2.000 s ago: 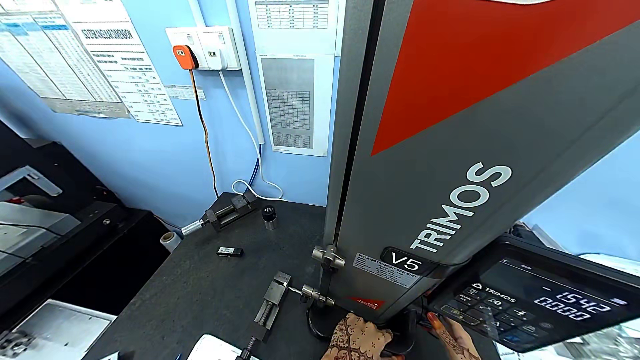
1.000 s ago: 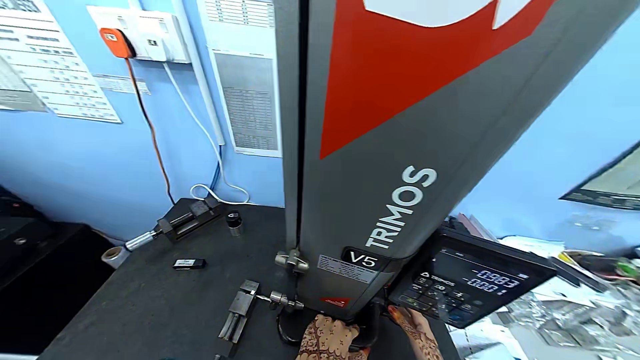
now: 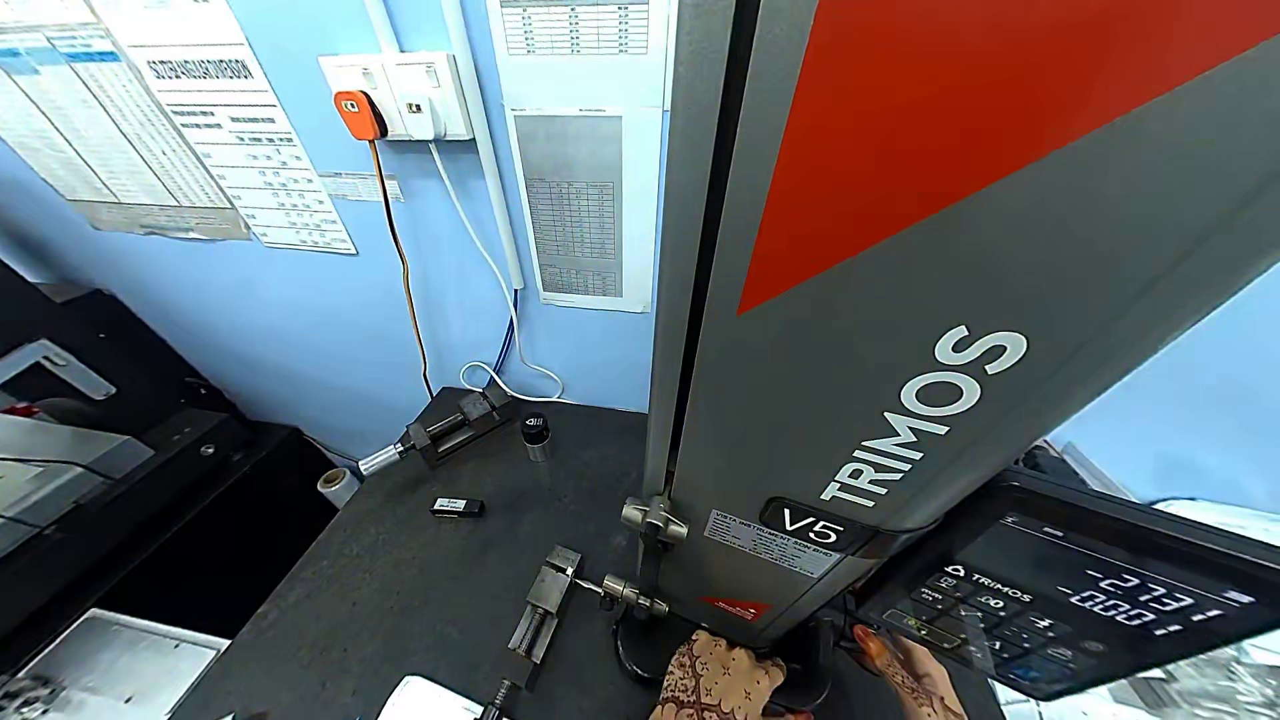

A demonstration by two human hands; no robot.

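Observation:
A tall grey and red Trimos V5 height gauge (image 3: 850,420) stands on the dark surface plate (image 3: 400,600). My left hand (image 3: 715,680) rests on its base at the bottom; its fingers are partly hidden, so its hold is unclear. At the gauge's right side, under the digital display unit (image 3: 1060,600), is my right hand (image 3: 910,675), fingertips near the display's lower left corner. The probe in its metal holder (image 3: 635,595) points left, its tip at the upper end of a small steel precision vise (image 3: 545,605). The display shows lit digits.
A second vise (image 3: 455,425), a small black-capped cylinder (image 3: 536,436) and a small black block (image 3: 458,508) lie toward the wall. A white item (image 3: 430,700) is at the near edge. Wall sockets (image 3: 400,95) with cables are above. Dark machinery (image 3: 90,400) stands left.
The display's readings have changed. The probe's tip now meets the upper end of the nearer vise. Both hands remain at the gauge's base. The view has shifted between frames.

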